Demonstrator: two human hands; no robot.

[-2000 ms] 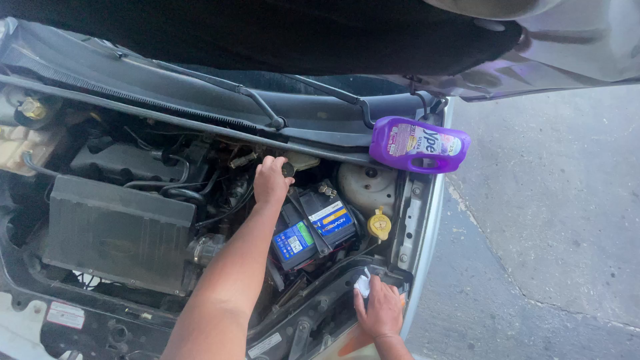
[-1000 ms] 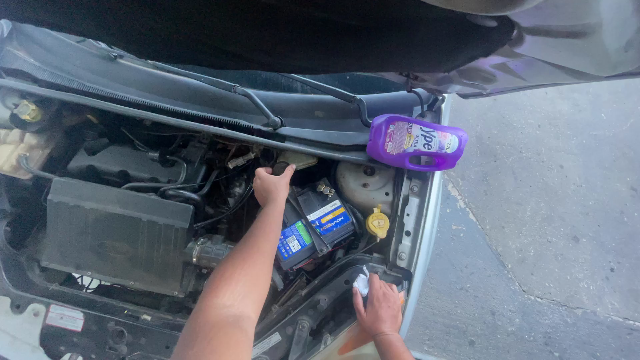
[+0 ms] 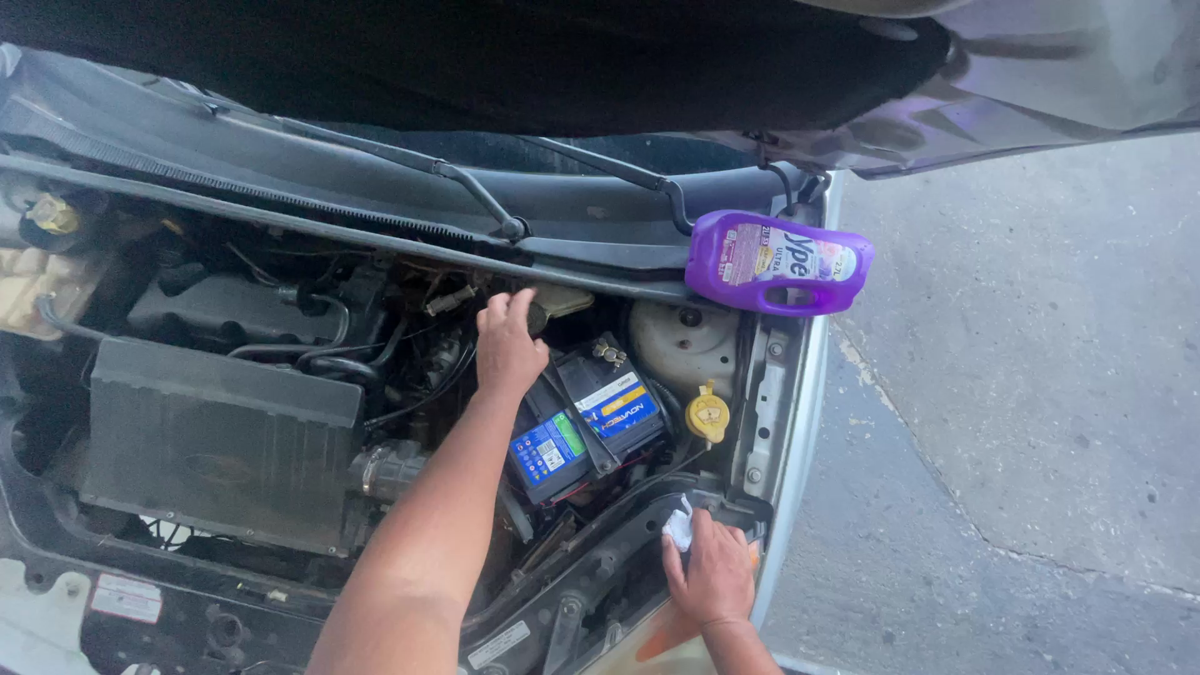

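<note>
My left hand (image 3: 509, 345) reaches into the engine bay at a dark round cap (image 3: 536, 320) on a pale reservoir (image 3: 565, 300), behind the car battery (image 3: 591, 422). Its fingers are at the cap's left side; whether they touch it is hard to tell. My right hand (image 3: 712, 574) rests near the headlight at the bay's front corner, with a crumpled white cloth or paper (image 3: 678, 527) between thumb and fingers. The yellow washer-fluid cap (image 3: 708, 415) lies between the battery and the fender. A purple plastic jug (image 3: 780, 263) lies on its side at the base of the windshield.
The raised hood (image 3: 450, 66) hangs over the top of the view. A black engine cover box (image 3: 220, 445) fills the left of the bay, with hoses behind it. Wiper arms (image 3: 483, 199) cross the cowl. Concrete ground (image 3: 1012, 394) lies to the right of the fender.
My left hand's fingers, curled over the cap a second ago, are now raised and straighter beside it, and the cap shows again. My right hand and the jug have stayed put.
</note>
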